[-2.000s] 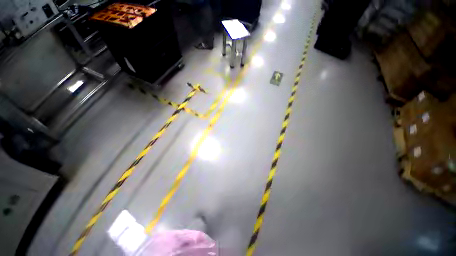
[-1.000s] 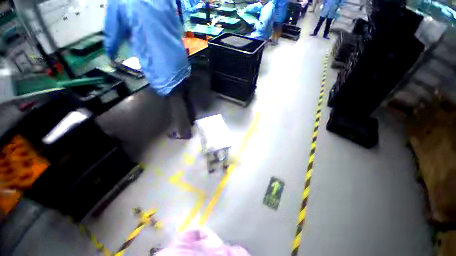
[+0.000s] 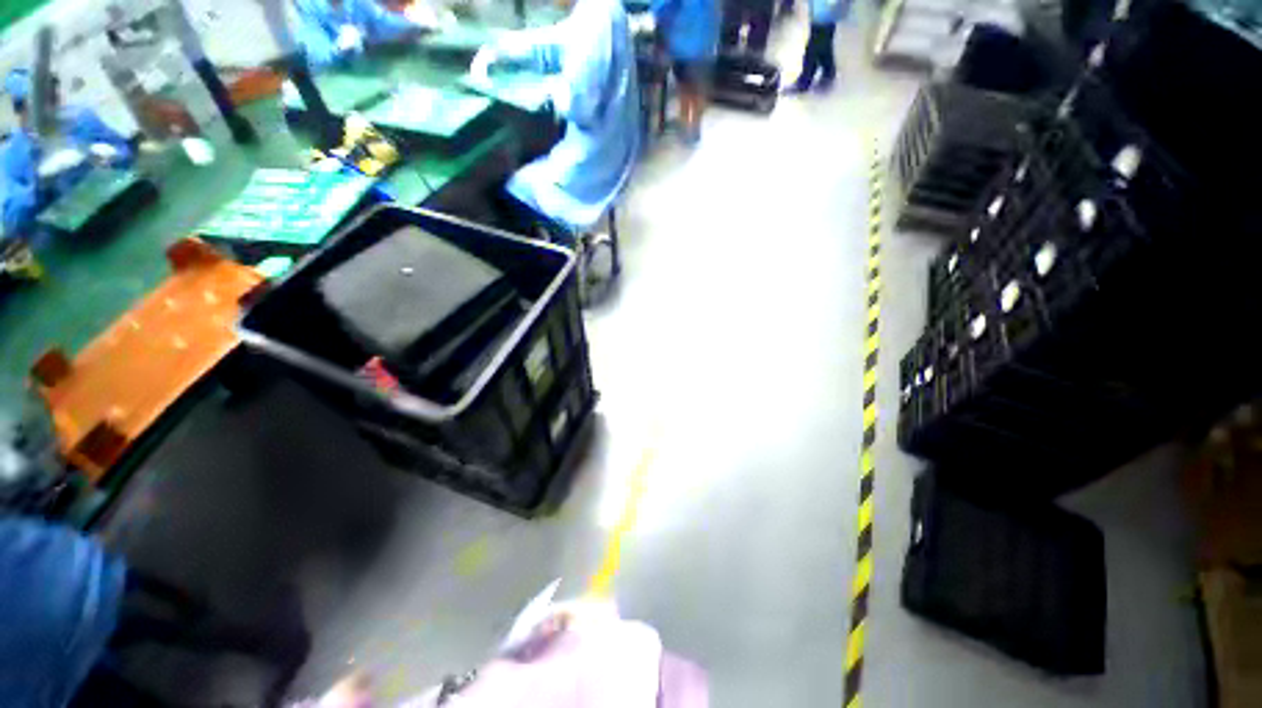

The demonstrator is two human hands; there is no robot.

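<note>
The pink smock (image 3: 588,671) shows at the bottom centre, with a small white badge-like piece (image 3: 537,606) at its upper edge. A small blurred skin-toned patch (image 3: 353,687) at the bottom edge may be my left hand; its fingers and anything in it cannot be made out. My right hand is not in view. The nearest large thing in front is a black crate (image 3: 565,374) on the floor, left of centre. Flat dark-grey pieces (image 3: 413,284) lie in it, with a small red item (image 3: 377,374) beside them.
An orange tray-like piece (image 3: 152,353) and green boards (image 3: 291,205) lie on the green bench at left. People in blue (image 3: 588,118) sit or stand alongside. A blue sleeve (image 3: 53,595) is at lower left. Stacked black trays (image 3: 1031,297), a black tray (image 3: 1003,574) and yellow-black tape (image 3: 868,457) are at right.
The view has moved forward along the aisle. The black crate and bench are closer; the white stool and green floor sign have left the picture. The standing person in blue is now at lower left.
</note>
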